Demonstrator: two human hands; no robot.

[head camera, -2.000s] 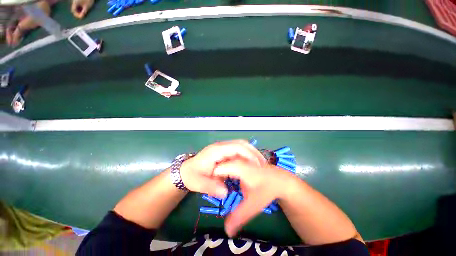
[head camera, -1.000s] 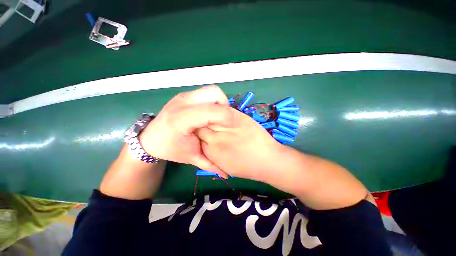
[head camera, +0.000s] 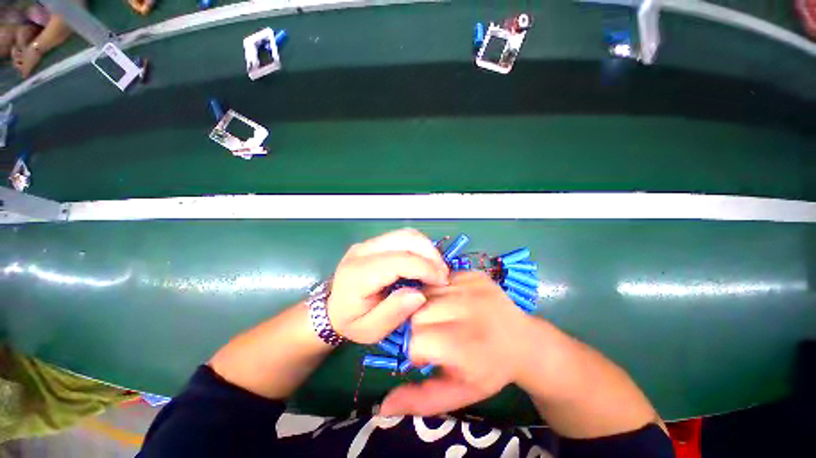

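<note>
Blue battery cells (head camera: 521, 279) with thin red and black leads lie in a pile on the green bench, partly hidden under my hands. My left hand (head camera: 385, 286), with a metal watch on the wrist, is curled over the left of the pile, its fingers touching my right hand. My right hand (head camera: 470, 340) lies over the front of the pile, one finger stretched out to the left. A small dark gap shows between the hands; whether either hand holds a thing is hidden.
A white rail (head camera: 429, 206) runs across beyond the pile. On the green belt (head camera: 403, 156) behind it are several white frames (head camera: 239, 134) with blue cells. A metal bracket (head camera: 649, 31) stands at the upper right. Another person's hand (head camera: 40, 45) shows at the upper left.
The view dipped towards my body and has come back up. My hands were clasped tightly together; now they are looser and the right fingers are spread. Belt frames sit slightly further left than two seconds ago.
</note>
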